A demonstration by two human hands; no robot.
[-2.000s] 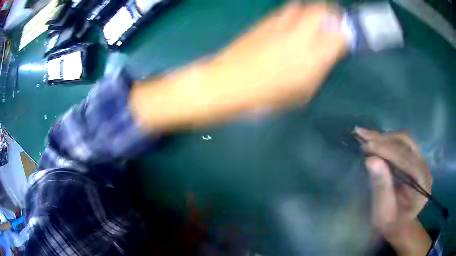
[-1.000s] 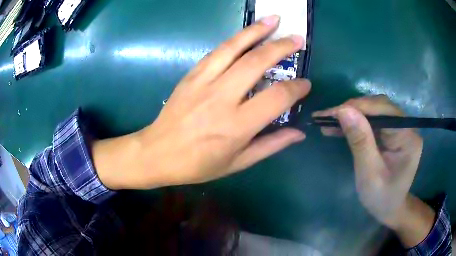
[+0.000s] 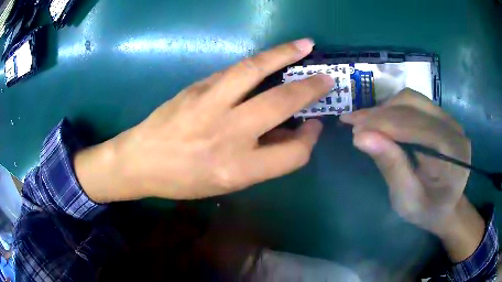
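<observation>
A black phone housing (image 3: 380, 57) lies lengthwise left to right on the green surface. Its left half shows a white keypad board (image 3: 344, 93) with rows of dark marks, then a blue flex strip (image 3: 364, 88). A white screen (image 3: 418, 77) fills the right half. My left hand (image 3: 220, 126) lies over the housing's left end, a fingertip on the board and other fingers at its edges. My right hand (image 3: 413, 154) holds dark tweezers (image 3: 457, 161); its fingertips are at the board's lower right edge and hide the tweezer tips.
Other black phone units with white faces are heaped at the upper left, one of them (image 3: 21, 59) nearest. The green bench surface (image 3: 181, 19) has bright glare streaks. Plaid sleeves cover both my wrists. A pale blurred shape (image 3: 303, 267) shows at the bottom edge.
The housing was upright in the picture one second ago and now lies crosswise. My left hand has shifted slightly left. My right fingertips have moved up against the board's edge, and the tweezers slant more.
</observation>
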